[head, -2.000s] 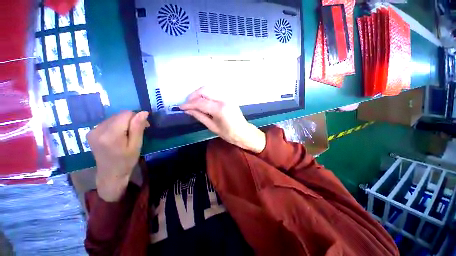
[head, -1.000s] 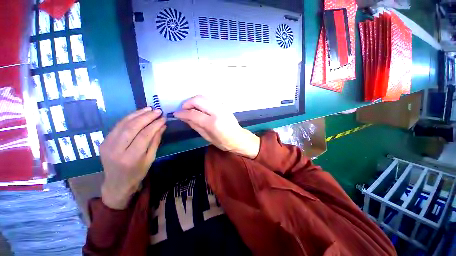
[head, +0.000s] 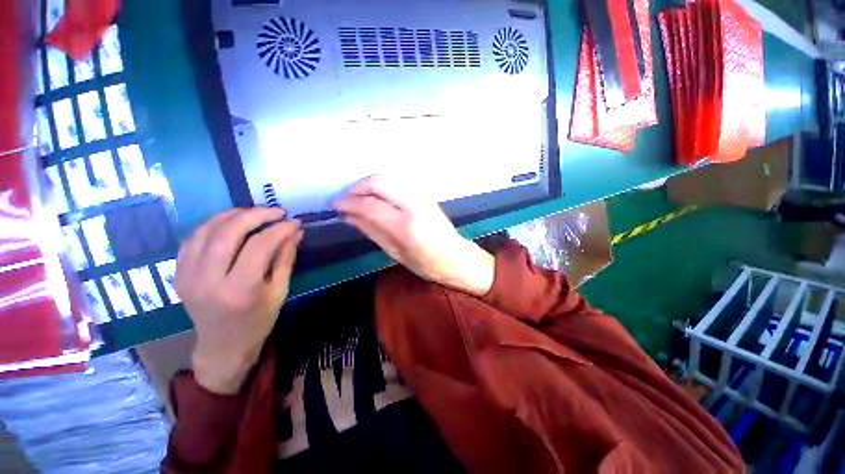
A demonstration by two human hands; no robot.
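Note:
The laptop bottom cover [head: 278,93] lies outside up, silver-grey with two round fan grilles, on the black work mat [head: 218,111]. Its middle is washed out by glare. A thin black strip [head: 318,218] spans between my hands at the cover's near left edge. My left hand [head: 227,273] has its fingertips pinched at the strip's left end. My right hand [head: 403,231] pinches its right end, with the wrist over the bench's front edge. The fingertips partly hide the strip, and I cannot tell whether it touches the cover.
White-backed pads [head: 88,111] and red film sheets [head: 23,241] lie left. A black-and-red part [head: 623,46] lies on red bubble bags [head: 598,120]; more bags [head: 713,83] stand beside. A carton of clear scraps [head: 565,243] is by the bench, a white rack [head: 769,324] lower right.
My left hand has come from beside the mat to the cover's near left edge, meeting my right hand at the strip. The cover and bench now show farther left and higher in the view.

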